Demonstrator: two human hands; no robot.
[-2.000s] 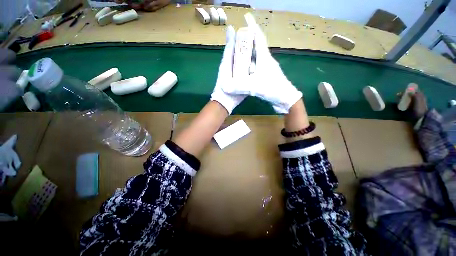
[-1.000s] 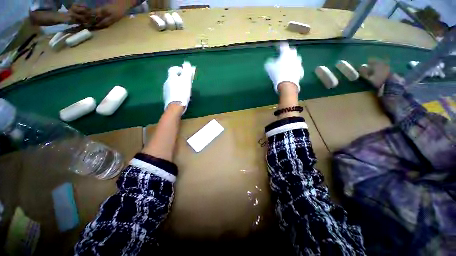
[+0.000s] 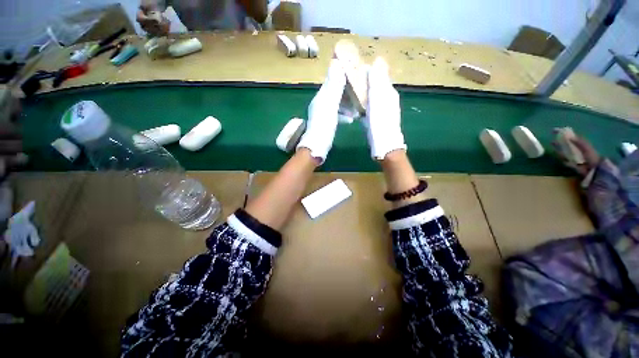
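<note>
My left hand point(image 3: 324, 115), in a white glove, and my right hand point(image 3: 385, 112), gloved the same, are raised over the green belt point(image 3: 245, 105). Both hold one white oblong workpiece point(image 3: 355, 82) between them, tilted, its far end bright and blurred. Another oblong workpiece point(image 3: 290, 134) lies on the belt just left of my left hand. Two more point(image 3: 201, 133) lie further left, partly near the bottle. A flat white block point(image 3: 326, 198) lies on the cardboard point(image 3: 308, 280) between my forearms.
A clear bottle point(image 3: 183, 199) stands at the left. A spare glove point(image 3: 22, 229) and a yellowish sheet point(image 3: 57, 280) lie far left. A person's hand point(image 3: 576, 150) touches a workpiece at the right. More workpieces point(image 3: 300, 46) lie on the far bench point(image 3: 420, 59). A metal post point(image 3: 580, 47) rises at the right.
My hands were apart over the belt and have come together on a workpiece. A workpiece now shows beside my left hand. The view has turned back left. The teal pad is gone from the near bench.
</note>
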